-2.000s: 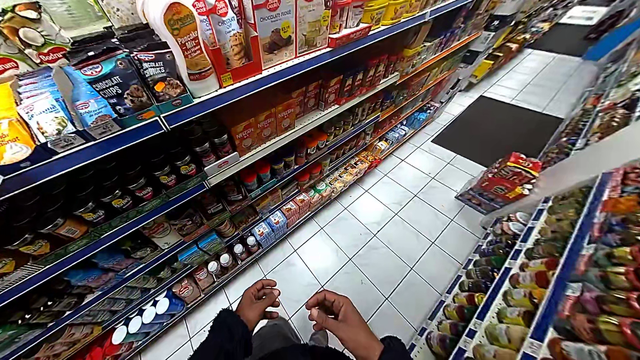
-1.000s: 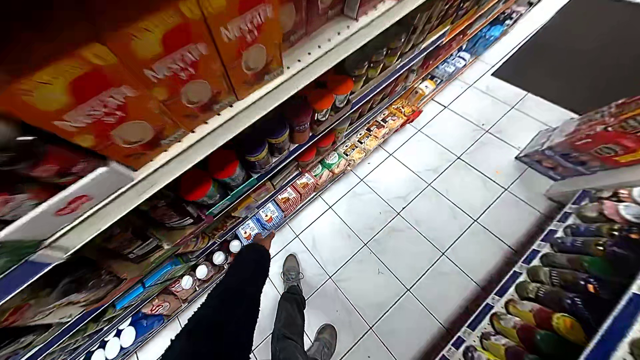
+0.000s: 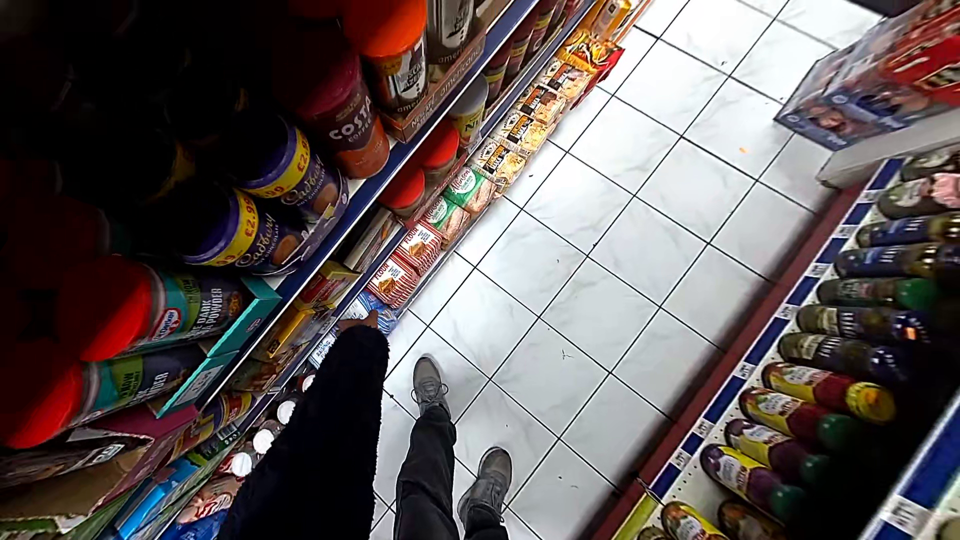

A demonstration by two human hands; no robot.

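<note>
My left arm, in a dark fuzzy sleeve, reaches down to the lowest shelf at the aisle's left side. Only a small part of my left hand shows past the cuff, at the blue-and-white paper bags; its fingers are too hidden to tell whether they grip one. Just beyond it lie red-striped flour bags, then green-and-white bags and bags with dark labels. White-capped containers stand nearer, beside my sleeve. My right hand is out of view.
Shelves with drink tubs and red-lidded tubs overhang on the left. Bottles and jars fill the right shelf. A printed carton juts out at the upper right. My shoes stand on white floor tiles.
Both hands were in front of me two seconds ago; then my left arm went down to the bottom shelf, where it stays. My right hand has left the view. The view has moved closer to the left shelves.
</note>
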